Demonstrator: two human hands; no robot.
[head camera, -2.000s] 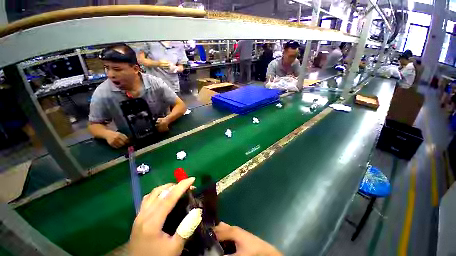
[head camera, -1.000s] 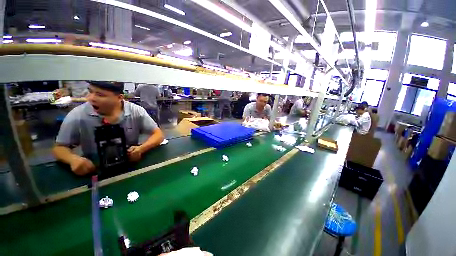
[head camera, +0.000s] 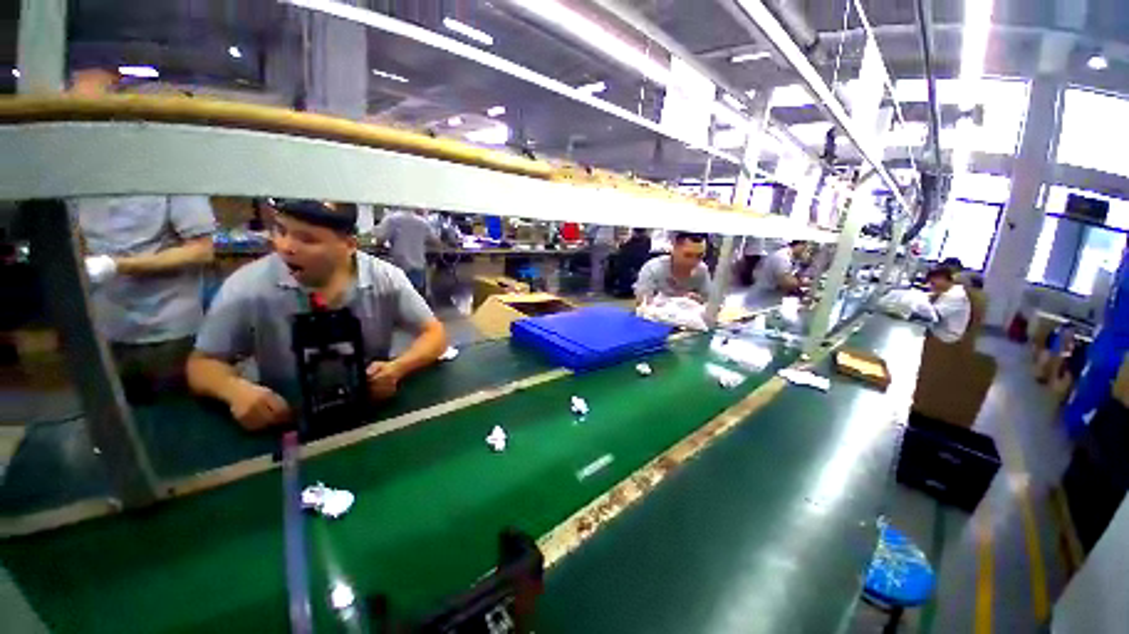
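Note:
The black press fixture (head camera: 495, 601) stands in front of me at the bottom edge, cut off by it; only its upper frame shows, and its red grip is not in view. Neither of my hands is in the picture. White components lie on the green belt (head camera: 421, 539): two touching or close together (head camera: 327, 499) beside the translucent bluish-purple divider strip (head camera: 295, 533), and several more spaced out farther up the belt, such as one near the middle (head camera: 497, 438).
A person in grey sits opposite behind another black press (head camera: 329, 372). Blue sheets (head camera: 592, 337) and an open cardboard box (head camera: 510, 312) lie beyond the belt. A white beam (head camera: 372, 180) crosses above. A blue stool (head camera: 898, 577) and black crate (head camera: 947, 461) stand at right.
The view has tilted up since the first frame, and my hands and the red grip have left the picture. White components have moved down the belt and now gather at the divider strip.

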